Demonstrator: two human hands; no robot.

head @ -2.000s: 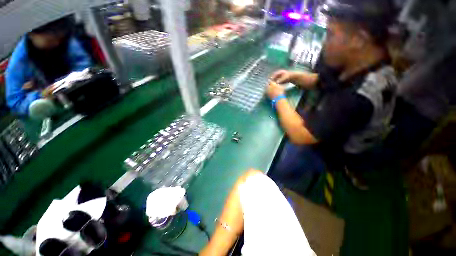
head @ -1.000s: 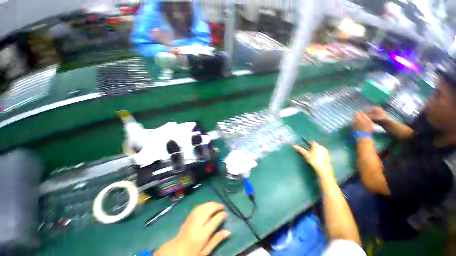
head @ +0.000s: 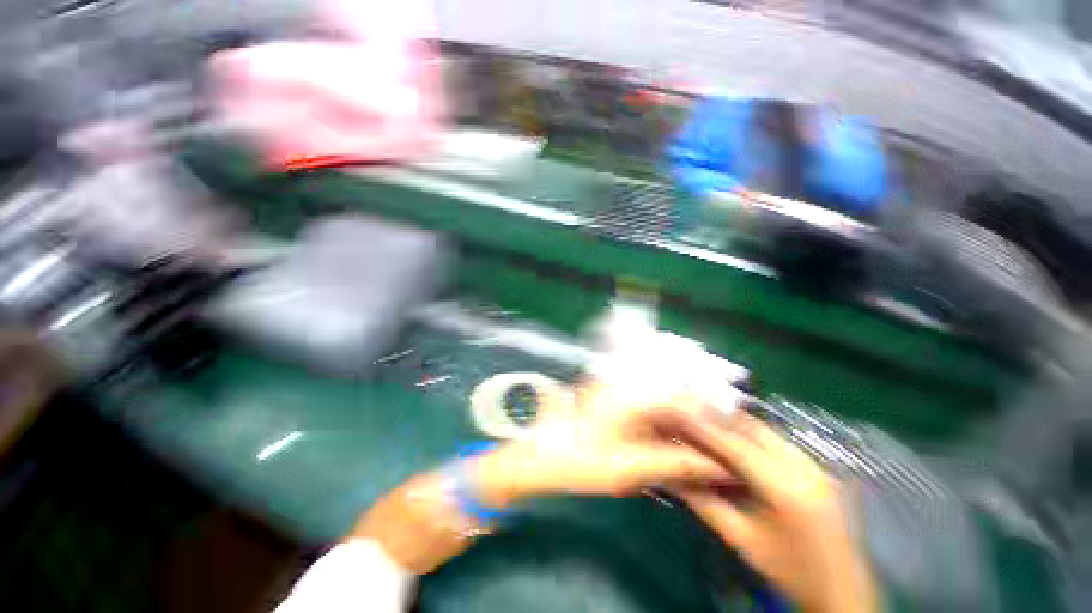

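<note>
The frame is strongly blurred. My left hand [head: 599, 449] reaches in from the lower left, with a blue band on its wrist. My right hand [head: 772, 491] comes from the lower right. The fingers of both hands meet over the bench, in front of the white wipes [head: 671, 365]. Whether anything is between the fingers cannot be told. The cream tape roll [head: 520, 405] lies flat just left of my hands. The black box under the wipes is mostly hidden by my hands.
A cloudy grey block [head: 347, 287] stands on the green bench to the left. A blurred clear tray [head: 856, 449] lies at the right. Across the divider are a pink object [head: 341, 102], a dark tray [head: 635, 211] and a person in blue [head: 784, 156].
The view has swung left. My hands, apart on the bench a second ago, are now raised and together in front of the white wipes. The neighbour at the right has left view.
</note>
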